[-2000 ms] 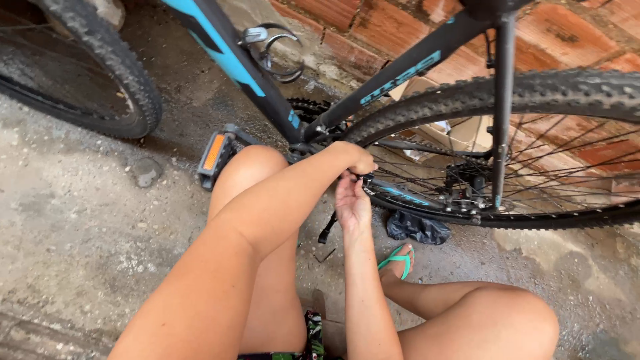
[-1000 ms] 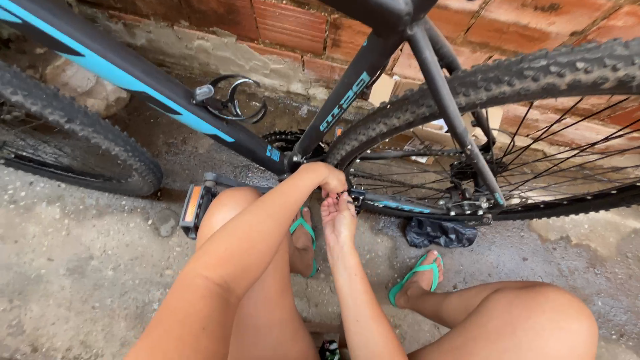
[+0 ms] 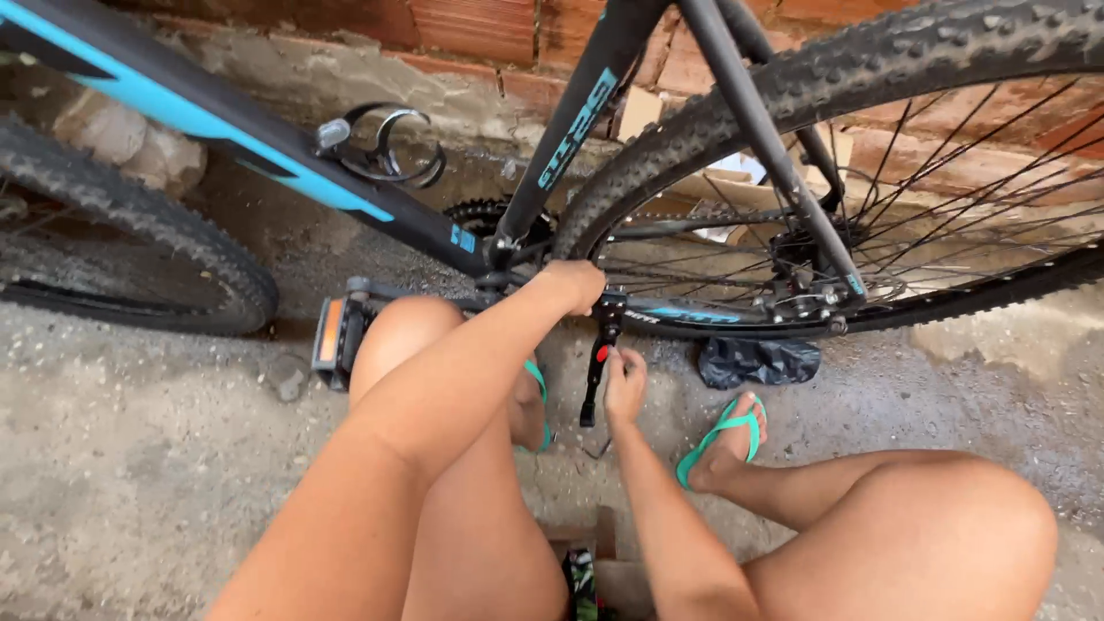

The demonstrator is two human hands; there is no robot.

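A black bicycle kickstand (image 3: 595,375) with a red button hangs from the chainstay (image 3: 681,312) of a black and blue bicycle (image 3: 259,147). My left hand (image 3: 573,285) is closed around the chainstay at the kickstand's bracket (image 3: 612,302), beside the rear tire (image 3: 638,164); its fingertips are hidden behind the stay. My right hand (image 3: 625,379) is just below, thumb and fingers bent beside the red button; whether it grips anything is unclear. A small hex key (image 3: 597,450) lies on the ground under the kickstand.
A pedal with an orange reflector (image 3: 329,332) is by my left knee. The front tire (image 3: 172,241) stands at left. Black plastic (image 3: 759,362) lies below the rear wheel, near my sandaled foot (image 3: 729,435). A brick wall (image 3: 474,30) rises behind the bicycle.
My right hand has moved down from beside my left hand, leaving more of the kickstand in view. My left hand stays at the chainstay. The view has shifted closer.
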